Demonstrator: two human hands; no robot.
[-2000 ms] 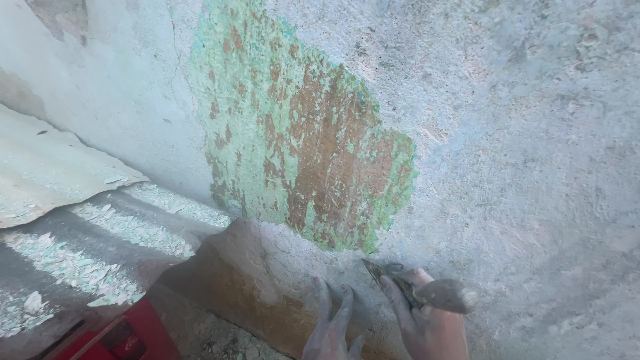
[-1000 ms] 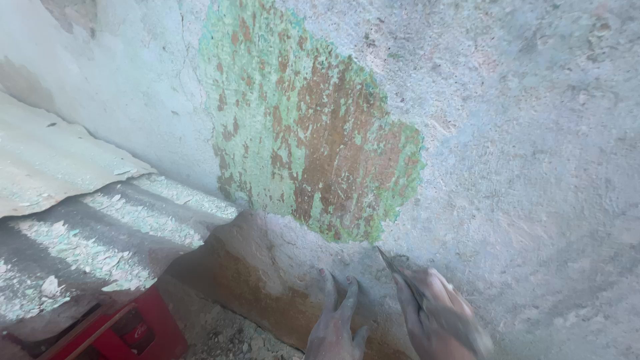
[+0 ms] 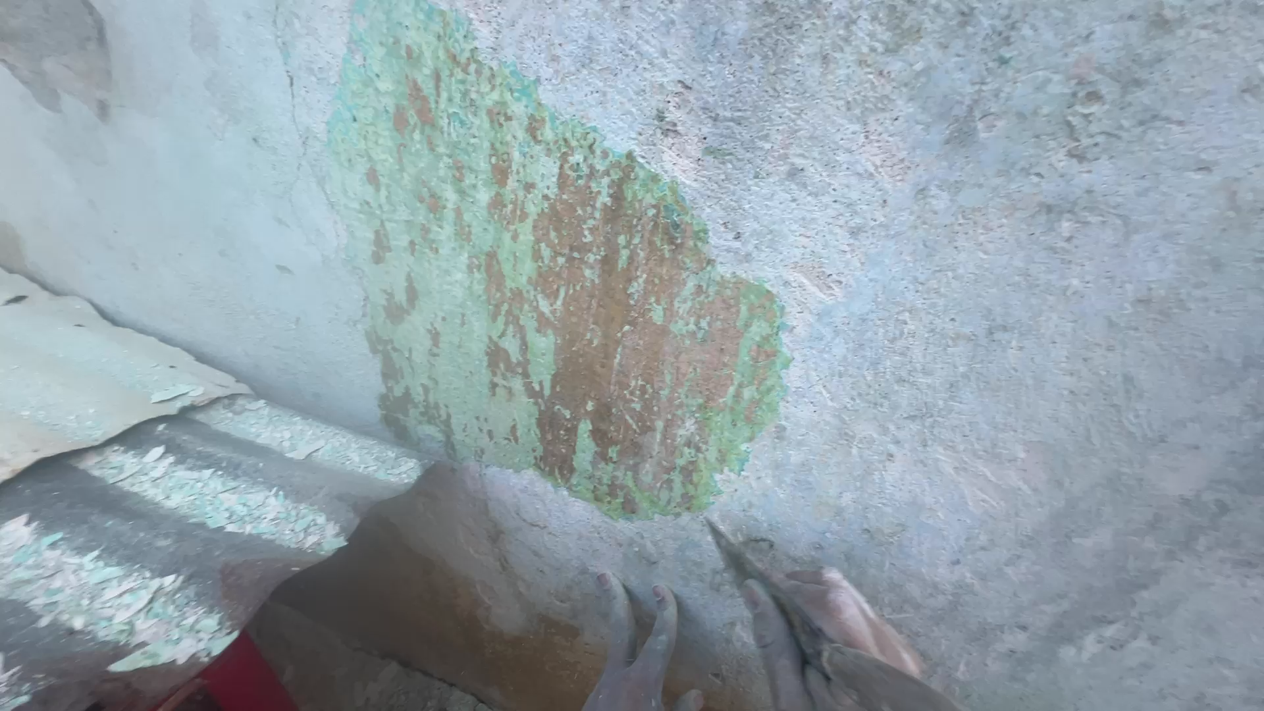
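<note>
Dust coats both hands, low in the head view. My right hand (image 3: 805, 632) is closed around a pointed metal scraping tool (image 3: 736, 555) with a thick handle; its tip lies at or close to the wall just below the lower right edge of a bared patch (image 3: 612, 326). That patch shows green paint and brown beneath, within the pale, rough painted wall (image 3: 987, 395). To the left of the tool, my left hand (image 3: 642, 647) has its fingers spread against the lower wall and holds nothing. The exact blade shape is unclear.
Corrugated sheets (image 3: 99, 494) lie against the wall at the left, with paint flakes (image 3: 207, 494) gathered in their grooves. A red object (image 3: 247, 676) is partly hidden below them. The wall's lower part (image 3: 425, 592) is brown, with rubble (image 3: 420, 686) at its foot.
The tool in my right hand has shifted its angle, and its point now shows clearly under the patch. My left hand stays spread on the wall.
</note>
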